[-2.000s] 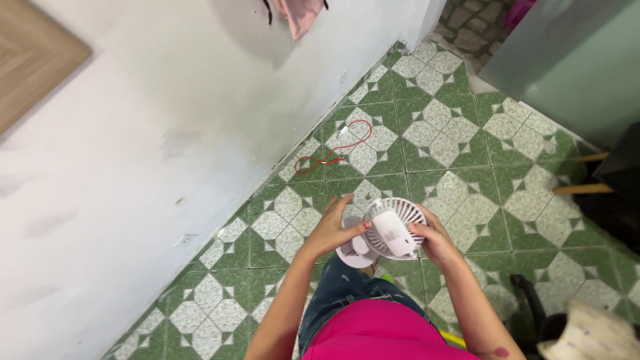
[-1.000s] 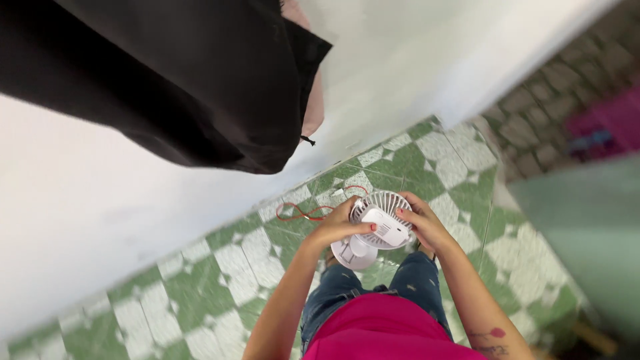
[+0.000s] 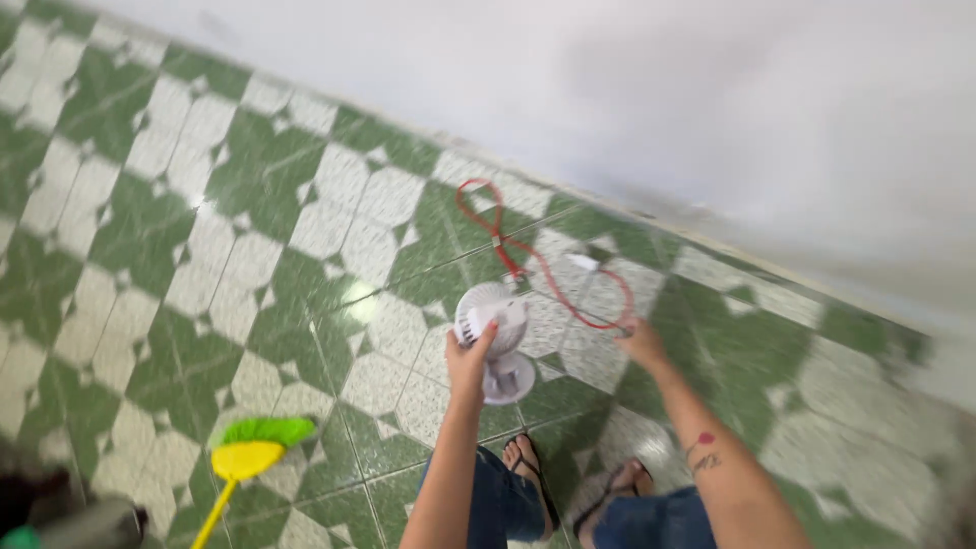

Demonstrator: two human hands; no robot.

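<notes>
My left hand (image 3: 469, 352) grips a small white fan (image 3: 494, 319) by its round slatted head. The fan's round base (image 3: 509, 379) hangs below the head. To the right, my right hand (image 3: 640, 341) is at the near end of a red cable (image 3: 545, 271), its fingers together on the cable or a dark part of it; blur hides the exact grip. The cable lies looped over the floor tiles, with a white plug or connector (image 3: 583, 261) near its right loop.
A yellow broom with green bristles (image 3: 263, 442) lies at the lower left, near dark and grey objects (image 3: 84, 518) in the corner. A white wall (image 3: 686, 99) rises beyond the green and white tiled floor (image 3: 274, 252). My feet in black flip-flops are below the fan.
My right hand has left the fan and reached out to the red cable. The fan stays in my left hand. The view has turned down toward the floor.
</notes>
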